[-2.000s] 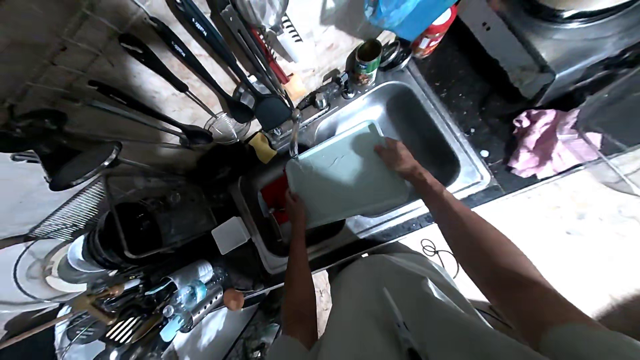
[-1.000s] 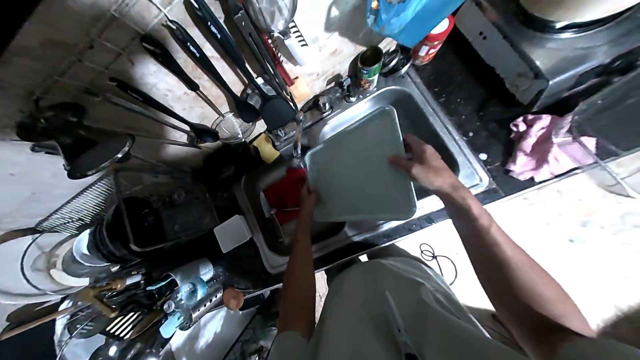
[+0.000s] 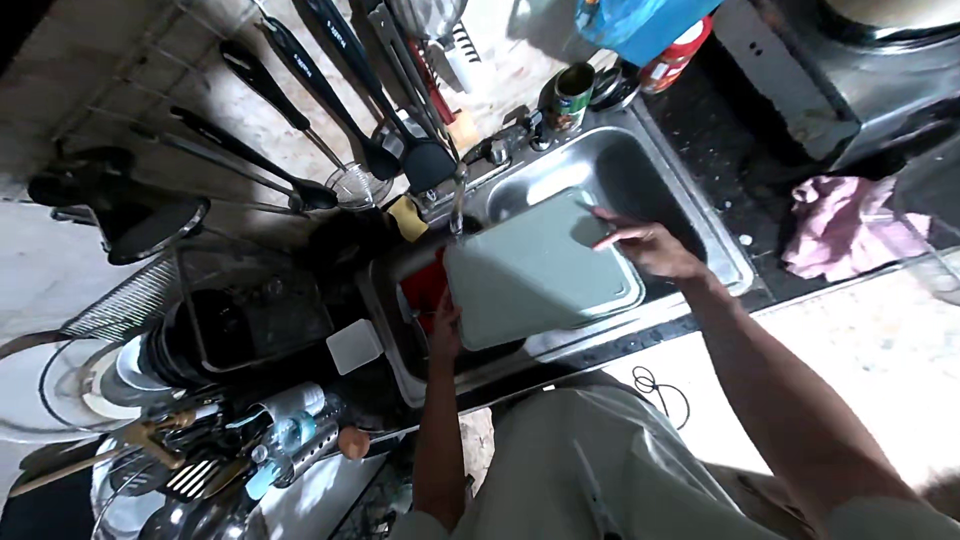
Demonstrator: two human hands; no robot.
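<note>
A pale green rectangular plastic tray or lid [image 3: 536, 270] is tilted over the double-bowl stainless steel sink [image 3: 731, 259], beneath the faucet [image 3: 499, 150]. Gripping its left edge is my left hand [image 3: 445, 326], its fingers partly hidden. My right hand [image 3: 649, 244] is at the upper right part of the sheet, fingers spread over its surface; whether they press on it is unclear. Water seems to run from the spout near the upper left corner. Something red [image 3: 426, 289] lies in the left bowl behind my left hand.
Spatulas and ladles [image 3: 427, 165] hang on the wall. A yellow sponge [image 3: 407, 219] and an open tin can [image 3: 571, 97] stand behind the sink. A pink cloth [image 3: 840, 229] lies right, below a stove [image 3: 862, 82]. A dish rack [image 3: 195, 322] and a utensil holder [image 3: 315, 450] are at left.
The green sheet has changed its tilt and turned between my hands. The fingers of my right hand have spread over its upper right part.
</note>
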